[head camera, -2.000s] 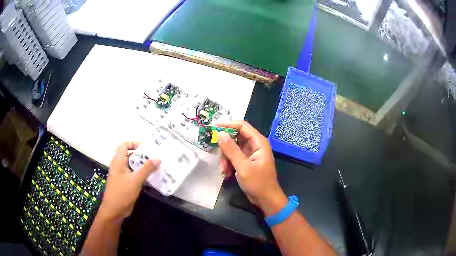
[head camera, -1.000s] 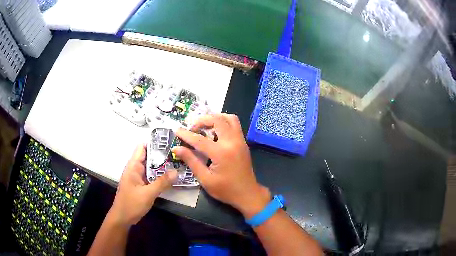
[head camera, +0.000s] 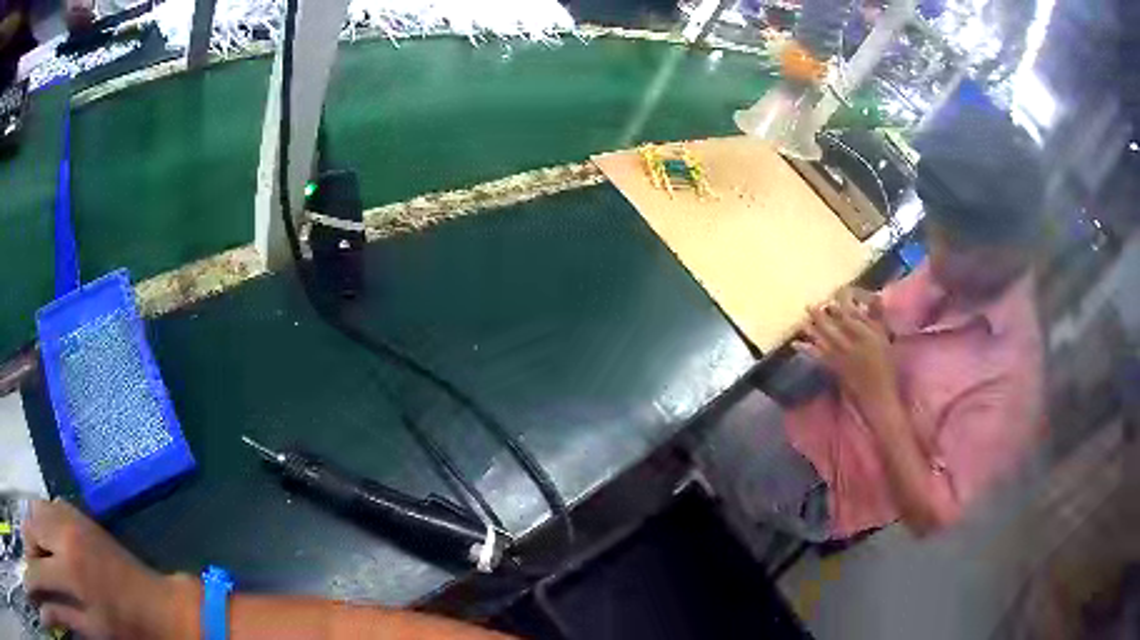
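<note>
My right hand, with a blue wristband, is at the lower left edge of the picture. Its fingers are curled, with their tips against a sliver of a pale housing that has a bit of yellow and green on it. The picture's edge cuts most of the housing off, so I cannot tell whether the fingers grip it. My left hand is out of the picture.
A blue bin of tiny silvery pieces stands beyond my right hand. A black electric screwdriver with its cable lies right of it. A seated person works at a tan board. A dark crate is below the bench edge.
The view has swung far to the right. My left hand, the board tray and the white sheet's housings have left the picture, and my right hand now shows only at the left edge.
</note>
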